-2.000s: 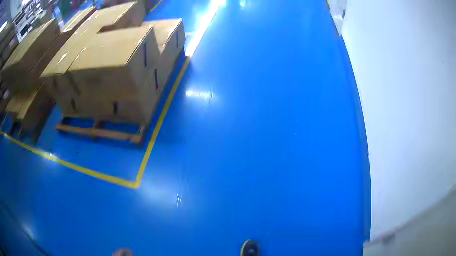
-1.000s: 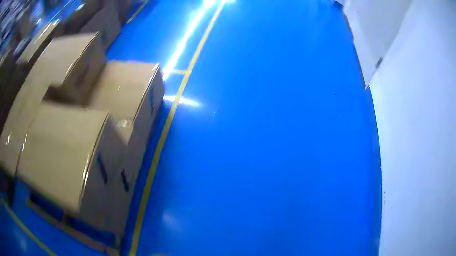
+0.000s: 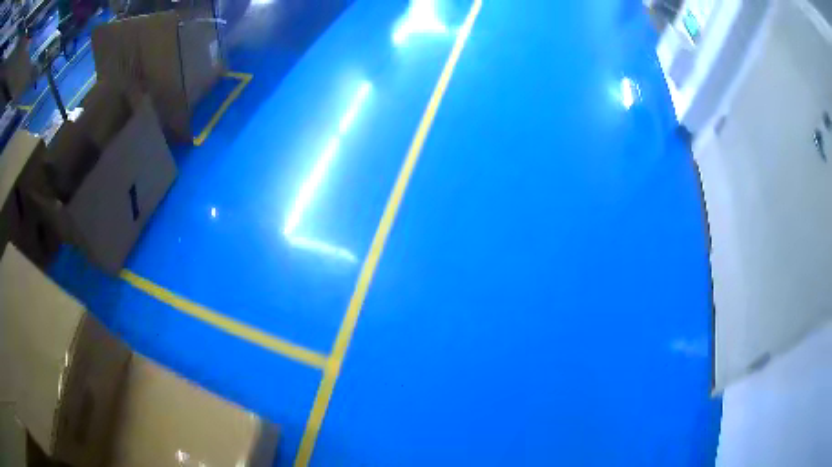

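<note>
Neither of my hands is in view. Nearest on the left, large brown cartons (image 3: 187,415) stand at the lower left, cut off by the picture's edge. Beyond them is an open brown carton (image 3: 123,187) with raised flaps and a dark mark on its side. A taller brown carton (image 3: 155,59) stands behind it.
Yellow lines (image 3: 392,205) mark the glossy blue floor (image 3: 538,237). A white wall or door (image 3: 775,201) with a small dark fitting runs along the right. Blurred racks or goods show at the far upper left.
The view has moved forward along the floor. The closed cartons have shifted down and left, and the open carton and the door on the right have come into view.
</note>
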